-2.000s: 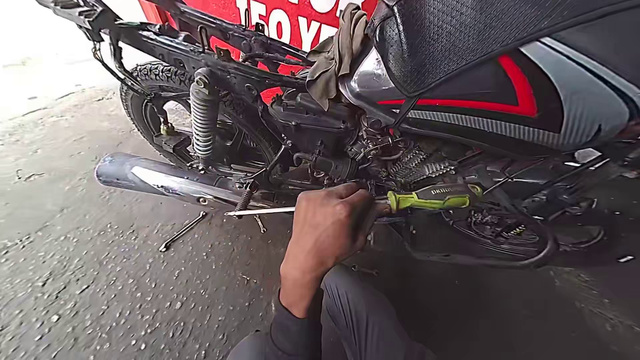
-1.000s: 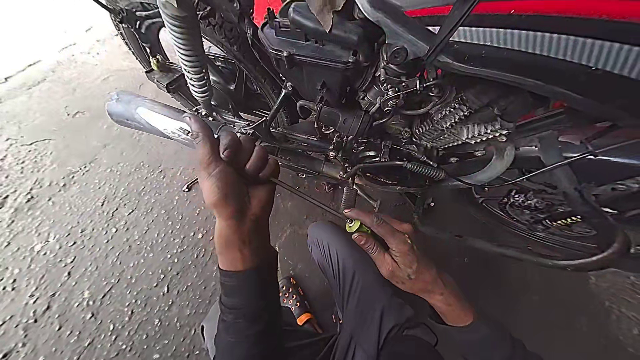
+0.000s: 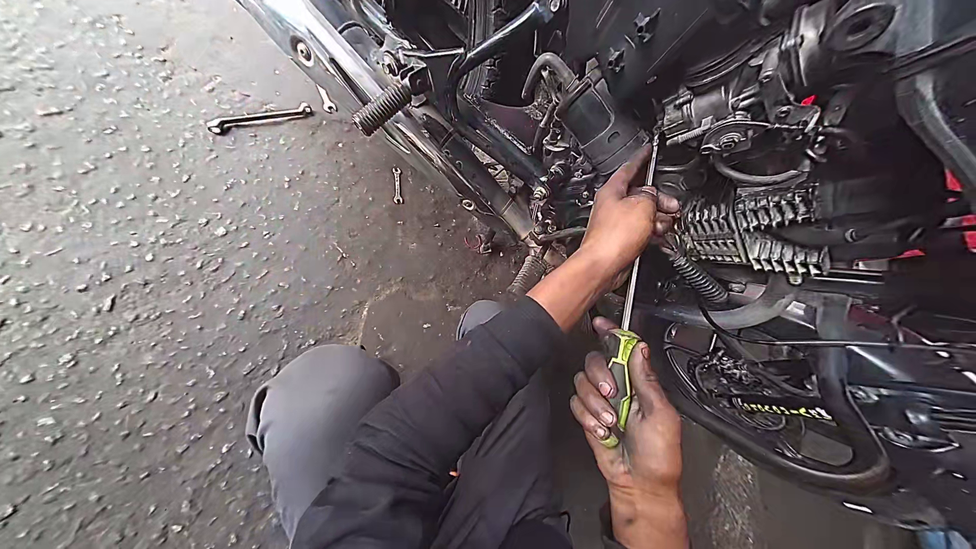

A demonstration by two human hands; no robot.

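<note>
My right hand [image 3: 637, 419] is closed around the green and grey handle of a long screwdriver [image 3: 624, 366]. The steel shaft runs up past my left hand [image 3: 627, 221], and its tip is at the intake side of the carburetor [image 3: 724, 137]. My left hand reaches in beside the shaft, index finger extended along it near the tip, the other fingers curled; whether they grip the shaft is partly hidden. Right of my left hand are the engine's cooling fins [image 3: 751, 232]. A black rubber and plastic duct [image 3: 602, 122] lies just above and left of my fingertips.
On the asphalt at the left lie a combination wrench [image 3: 259, 119], a second wrench [image 3: 326, 99] and a small wrench [image 3: 397, 185]. The chrome exhaust [image 3: 343, 61] and a ribbed footpeg [image 3: 383, 108] stick out at upper left. The front wheel [image 3: 770, 412] is at lower right.
The screwdriver has swung from slanting low across the engine to pointing up at the carburetor. My left hand has moved from near the exhaust to the carburetor area. The view has come closer.
</note>
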